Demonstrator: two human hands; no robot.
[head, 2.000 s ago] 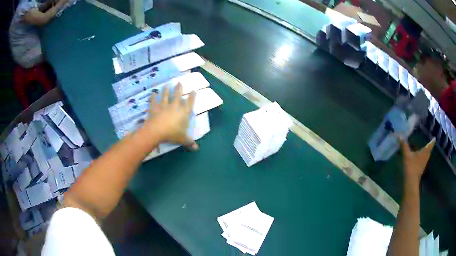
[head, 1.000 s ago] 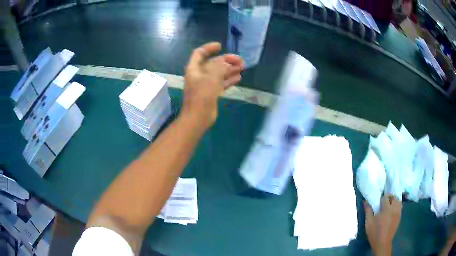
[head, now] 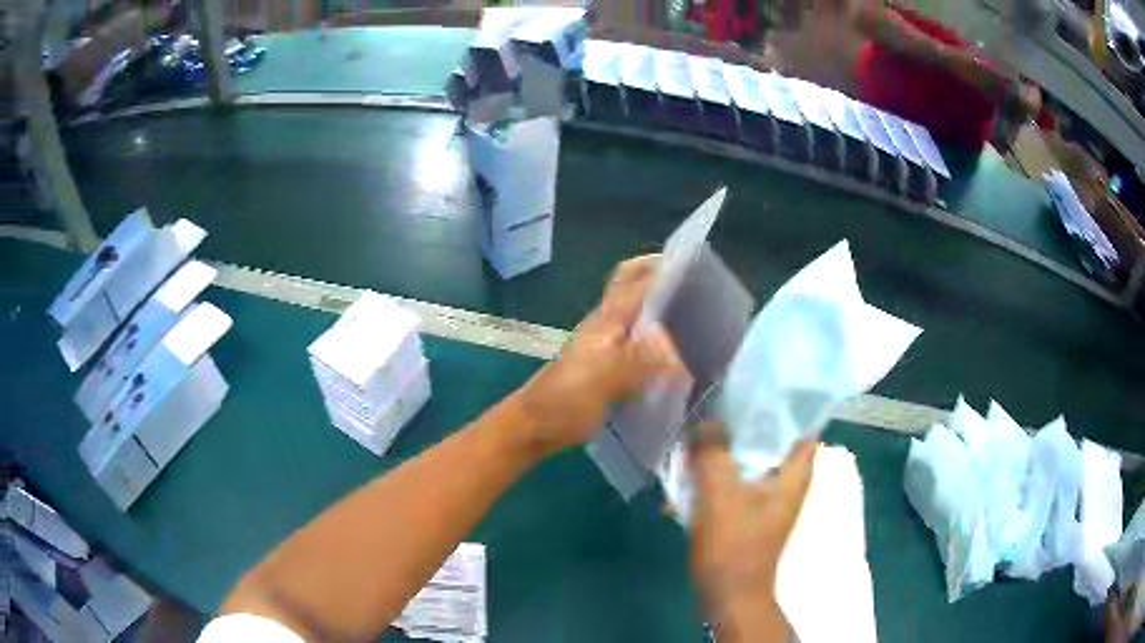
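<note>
My left hand (head: 609, 364) grips an open retail box (head: 634, 433), tilted, with its grey flap raised and its open end towards the right. My right hand (head: 747, 509) holds a pale blue-green pouch (head: 791, 364) with white pointed corners, close beside the box opening. The hands overlap the box's lower part, so contact between pouch and box is hard to tell. A white stack of sheets (head: 835, 553) lies behind and below my right hand. A fanned pile of pale pouches (head: 992, 490) lies at the right.
Waiting boxes (head: 151, 364) lie at left. A leaflet block (head: 370, 371) and loose slips (head: 452, 597) are on the bench. One box (head: 517, 201) stands on the belt beyond the edge strip (head: 502, 333). Far-side box row (head: 766, 107), person in red (head: 923, 82), bulk carton contents (head: 63, 572).
My right hand has lifted a pouch from the pile and brought it left to the box. My left hand, empty a second ago, has taken hold of the box.
</note>
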